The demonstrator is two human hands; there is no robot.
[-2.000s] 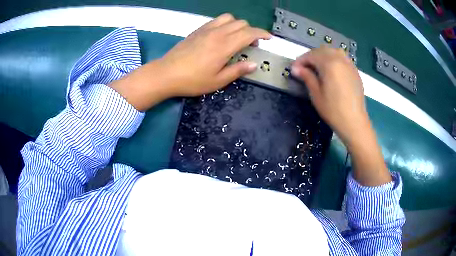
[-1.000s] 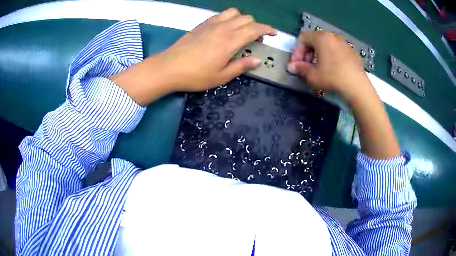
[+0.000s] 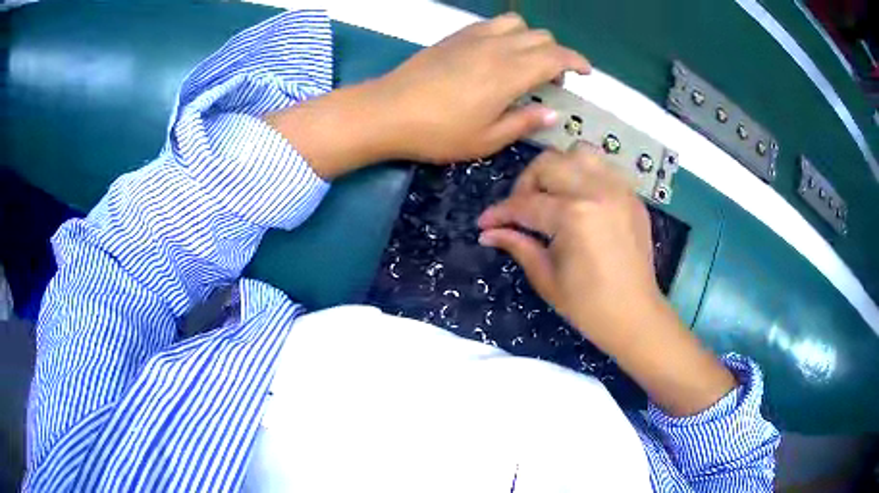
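Note:
A grey manifold plate (image 3: pixel 628 146) with several round brass-coloured centres in a row lies along the far edge of a black parts tray (image 3: pixel 453 217). My left hand (image 3: pixel 472 91) holds the plate's left end, thumb on top and fingers at its far side. My right hand (image 3: pixel 583 231) is over the tray, thumb and index fingertips close together; whether a ring is between them cannot be told. Small dark rings (image 3: pixel 482 286) with bright arc highlights lie scattered in the tray. My right hand hides part of the tray and the plate's near edge.
Two more grey plates lie on the green conveyor at the right, one nearer (image 3: pixel 723 117) and one farther (image 3: pixel 823 194). A white line (image 3: pixel 771 200) curves along the conveyor. The glossy green worktop (image 3: pixel 761 332) surrounds the tray. Red items show at the far upper right.
My right hand has moved from the plate back over the tray, uncovering the plate's right end. My left hand stays on the plate. The view has shifted, and the conveyor plates appear farther right.

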